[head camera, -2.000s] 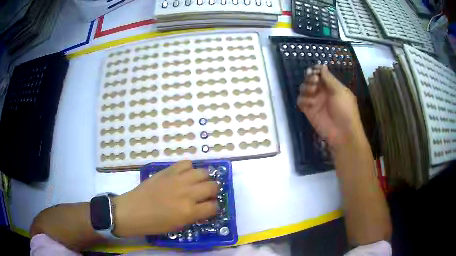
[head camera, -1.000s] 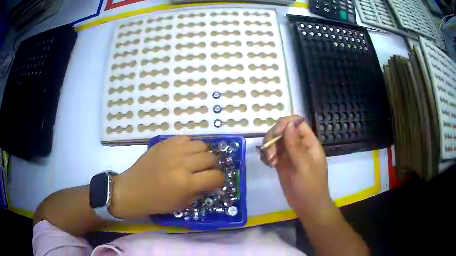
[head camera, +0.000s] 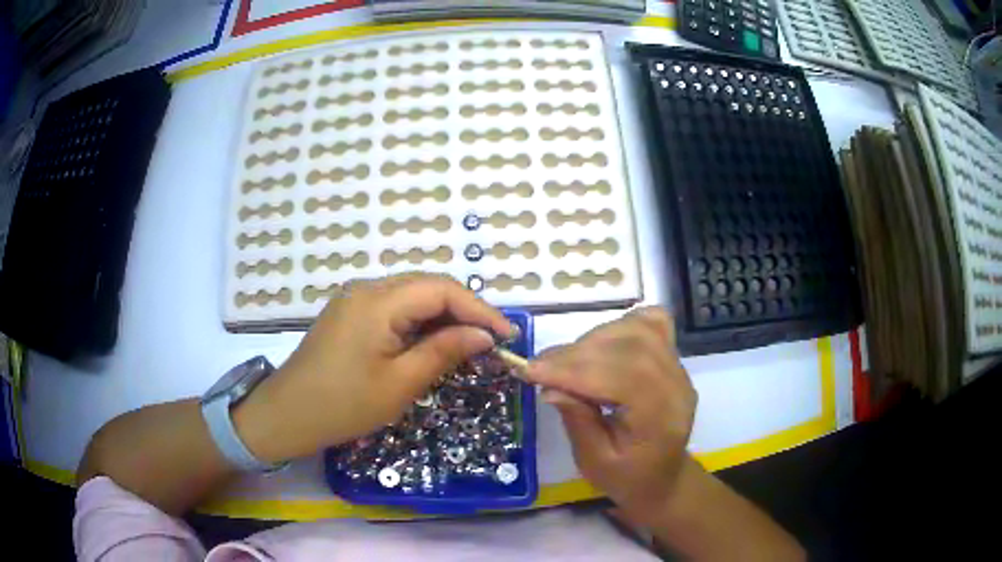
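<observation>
My left hand (head camera: 407, 340) is above the blue parts bin (head camera: 525, 439), thumb and forefinger pinched at the tip of the thin tan stick; a small part between them is too small to make out clearly. My right hand (head camera: 626, 401) grips the stick (head camera: 514, 360), right of the bin. The bin holds a heap of silver metal parts (head camera: 456, 434). The white loading board (head camera: 434, 165) lies behind it, with three dark-rimmed rings (head camera: 472, 253) in one column of its lower cutouts.
A black parts tray (head camera: 758, 198) with silver dots in its top rows lies right of the board. Another black tray (head camera: 82, 209) is at far left. Stacked boards (head camera: 901, 242) stand at right, a calculator (head camera: 727, 24) at top right. Yellow tape edges the tabletop.
My left hand has lifted from the heap, fingers now pinched. My right hand went from the black tray to beside the bin, and the stick tip now meets my left fingers.
</observation>
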